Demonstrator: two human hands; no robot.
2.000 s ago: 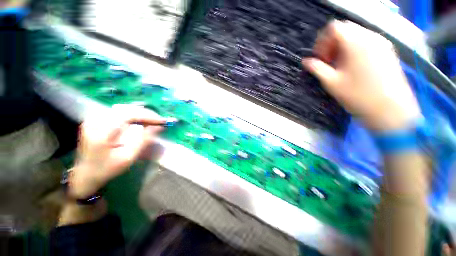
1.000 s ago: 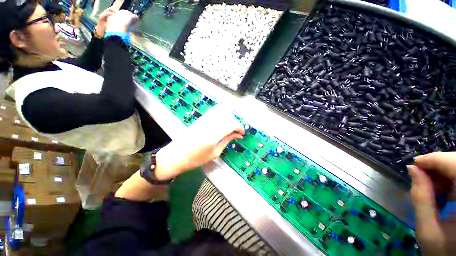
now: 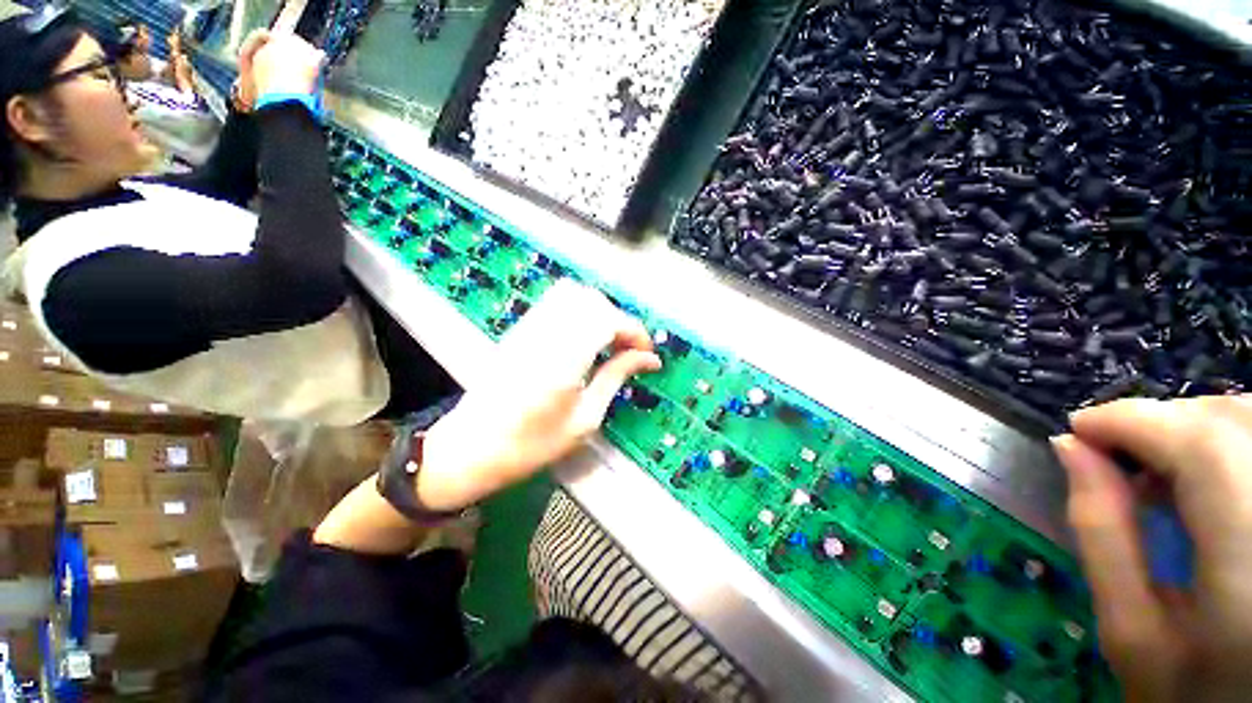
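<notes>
A green circuit board panel [image 3: 790, 481], dotted with parts, runs diagonally between silver rails. My left hand [image 3: 529, 398], with a dark watch on its wrist, is over the panel. Its thumb and index fingertips are close together just above the board; whether they pinch a part is not clear. My right hand [image 3: 1181, 508] is at the right edge, partly cut off. Its thumb and index fingertips nearly meet at the near edge of the capacitor tray [image 3: 879, 334]; any part between them cannot be made out. Loose black capacitors [image 3: 961, 179] fill that tray.
A black tray of small white parts [image 3: 584, 96] stands left of the capacitors. The near metal rail [image 3: 687, 549] borders the panel. A person in a light vest [image 3: 206, 295] works at the same line on the left. Cardboard boxes [image 3: 137, 501] stand at the lower left.
Since the blurred earliest frame, my right hand has come from over the capacitors to the tray's near edge. Since the later one, it shows farther left; my left hand stays over the panel.
</notes>
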